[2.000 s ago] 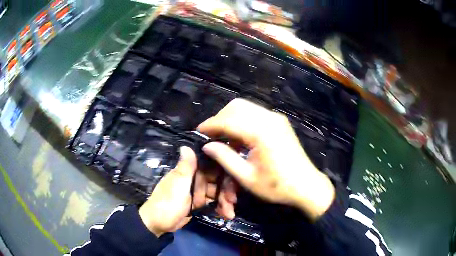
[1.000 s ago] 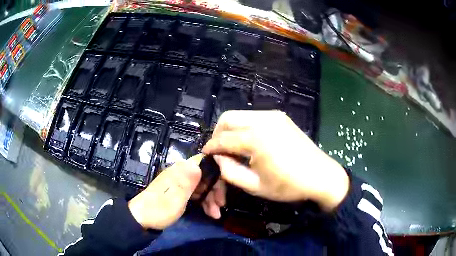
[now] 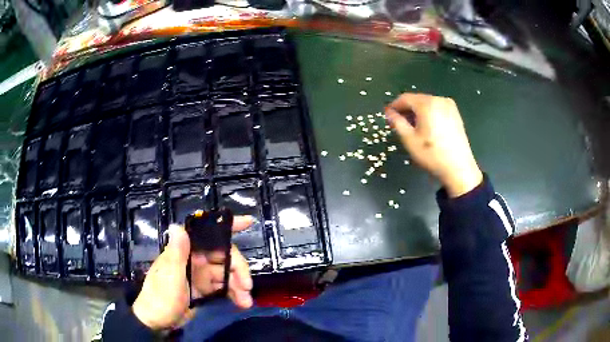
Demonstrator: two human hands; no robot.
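A thin black phone-type frame with a window-like opening stands upright in my left hand. My fingers show through the opening, and a small orange spot is at its top left. My right hand is over the mat, thumb and index finger together at the upper right of the scattered small whitish pieces. Whether a piece is between those fingertips cannot be told. The glossy black blister tray, with three rows of pockets, lies behind and left of the frame.
The green mat extends right of the tray. Plastic film and red-orange items line the back edge. A red stool is below the bench at right. My lap shows at the front edge.
My right hand has left the frame and moved right to the small pieces. My left hand still holds the frame, now in plain sight. The view has swung right.
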